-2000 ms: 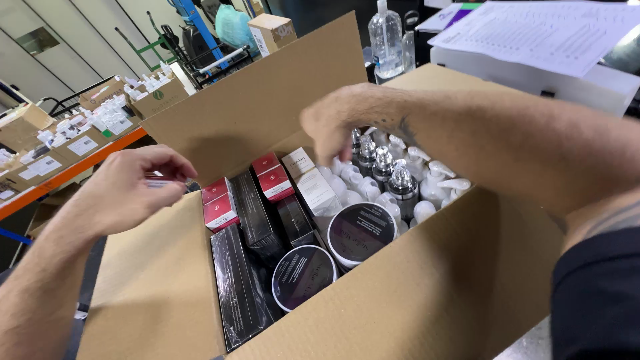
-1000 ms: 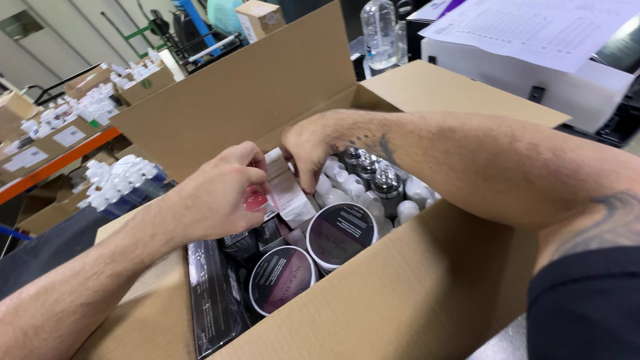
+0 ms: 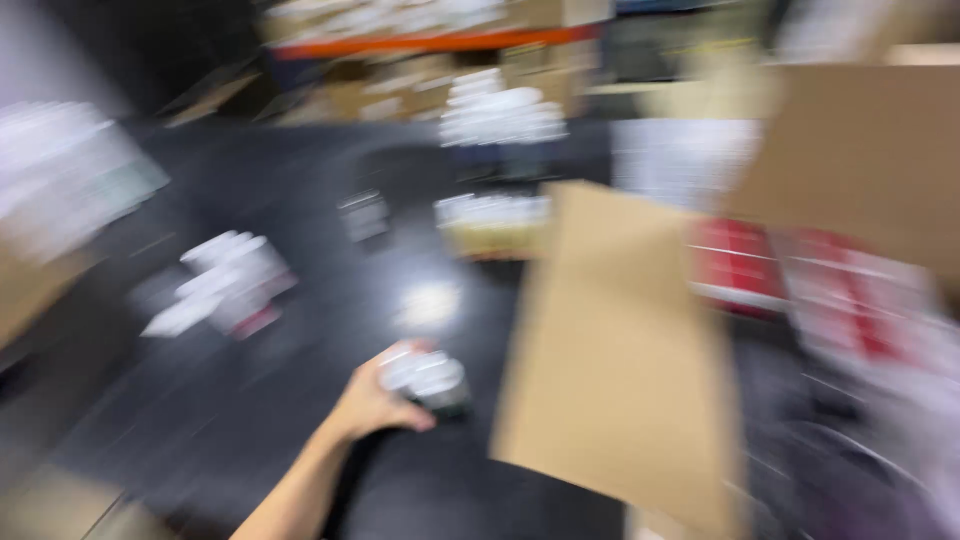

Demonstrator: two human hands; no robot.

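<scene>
My left hand [image 3: 386,397] is closed around a few small white-capped containers [image 3: 427,375] at the black table [image 3: 300,420], left of the open cardboard box's flap [image 3: 615,360]. Blur hides the exact shape of the containers. Inside the box at the right are red cartons [image 3: 735,262], with more red and white packs and dark items beside and below them. My right hand is out of the frame.
White-capped bottles with pink parts [image 3: 232,285] stand at the left of the table. Yellowish bottles [image 3: 495,225], white-topped dark bottles [image 3: 502,120] and a paper sheet [image 3: 682,157] are farther back. Behind them is an orange-edged shelf [image 3: 435,41] with boxes.
The view has swung strongly left. My left hand, over the box's contents one second ago, is now outside the box with the small containers in it. My right hand has gone out of view.
</scene>
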